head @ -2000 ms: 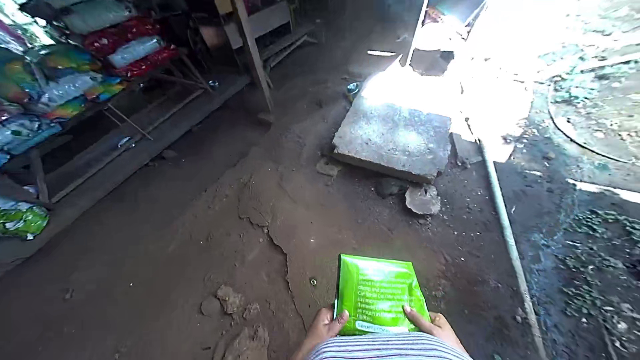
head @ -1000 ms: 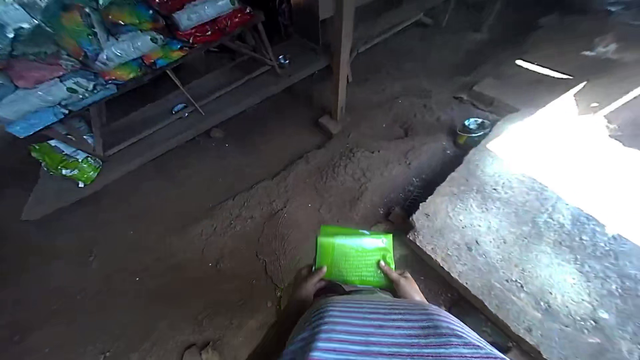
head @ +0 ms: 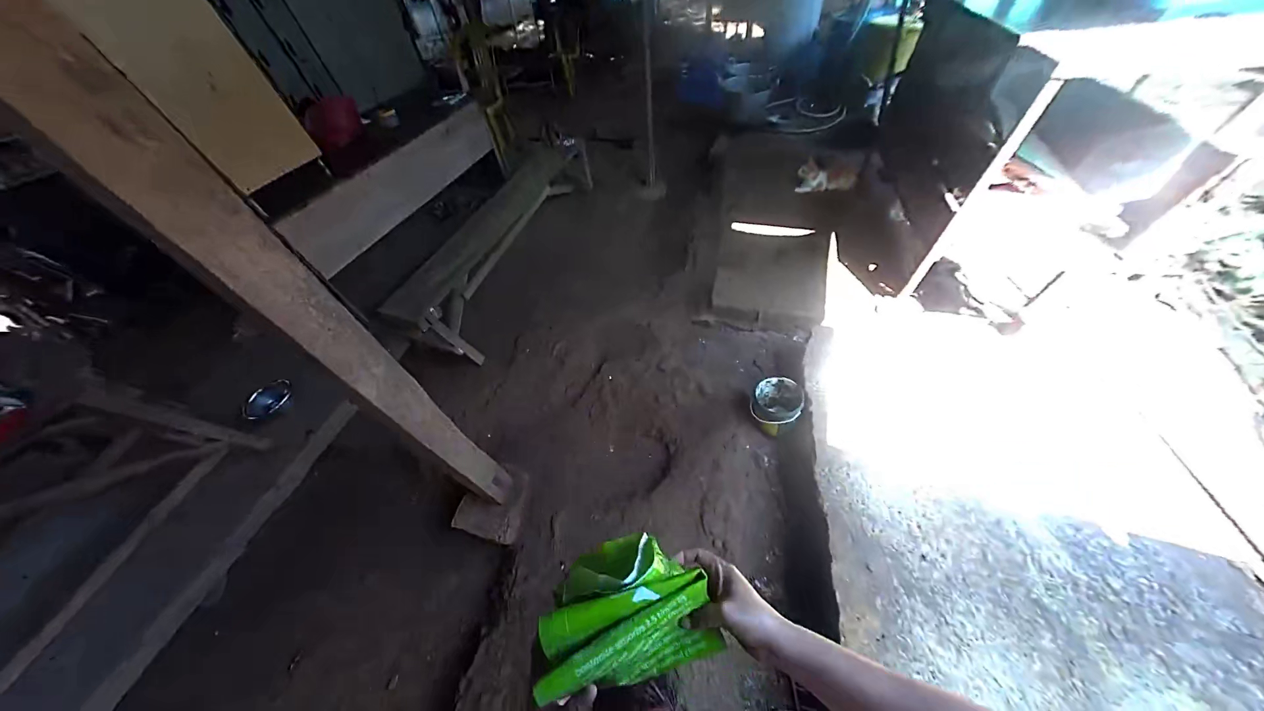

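A bright green plastic bag (head: pixel 632 622) with printed writing is crumpled and partly folded, its mouth gaping at the top. My right hand (head: pixel 726 592) grips its right side, fingers tucked behind the plastic. Low in the frame, only the fingertips of my left hand (head: pixel 581 697) show, at the bag's bottom edge; the rest of that hand is hidden by the bag and the frame's edge.
A wooden post (head: pixel 375 365) on a block slants at left, near a wooden bench (head: pixel 484 232). A small bucket (head: pixel 777 403) stands beside the raised concrete slab (head: pixel 948 583). Farther off, a cat (head: pixel 828 177) lies on the ground. Bare earth runs between post and slab.
The green bag was flat between both hands; now it is crumpled with its mouth gaping. My right hand has moved up along its side. The view has swung toward the bench and the cat.
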